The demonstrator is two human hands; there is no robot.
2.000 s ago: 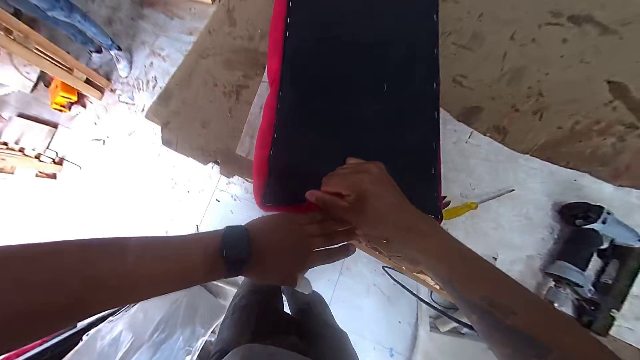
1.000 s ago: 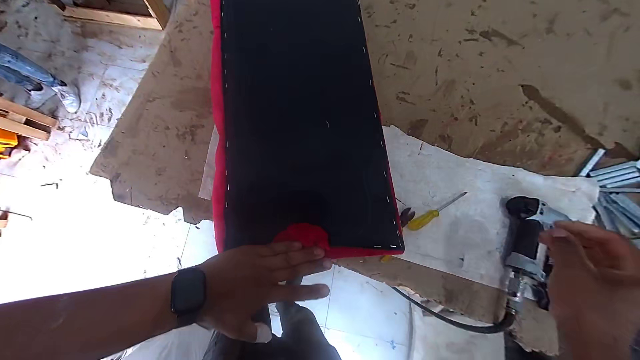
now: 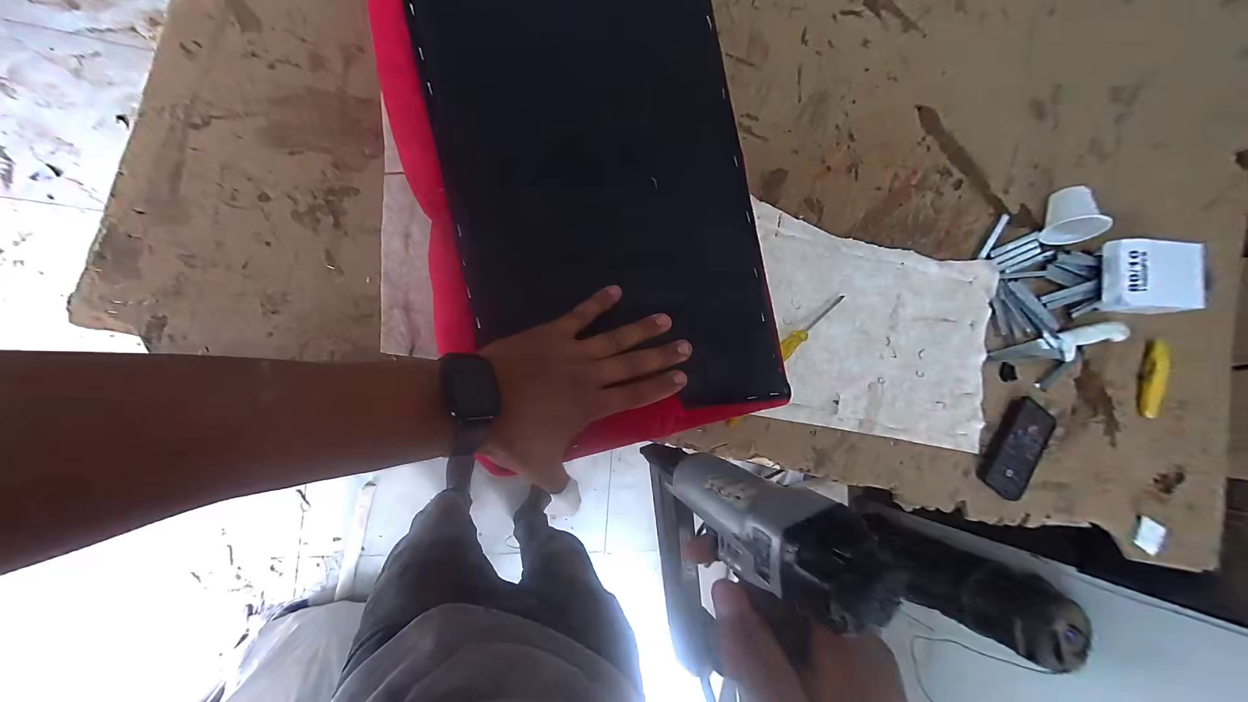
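A long padded panel with red fabric edges (image 3: 405, 107) and a black cloth backing (image 3: 595, 146) lies on the table, staples lining its sides. My left hand (image 3: 575, 380), watch on the wrist, presses flat on the backing's near left corner, where red fabric shows below the fingers. Gripped in my right hand (image 3: 780, 634) is a pneumatic staple gun (image 3: 780, 526), its nose just off the panel's near edge, not touching it. The gun hides part of that hand. Close to the panel's right side lies a yellow-handled screwdriver (image 3: 795, 341).
Brown cardboard (image 3: 877, 58) covers the table, with a white cloth piece (image 3: 877, 351) on it. Farther right are staple strips (image 3: 1033, 292), a white paper box (image 3: 1160, 276), a white cup (image 3: 1072, 214), a phone (image 3: 1017, 448) and a yellow cutter (image 3: 1153, 378). The table's ragged near edge borders the floor.
Both hands were together at the panel's near edge; my right hand then went to the staple gun on the right. Now it holds the gun near the panel. My left hand lies farther onto the backing.
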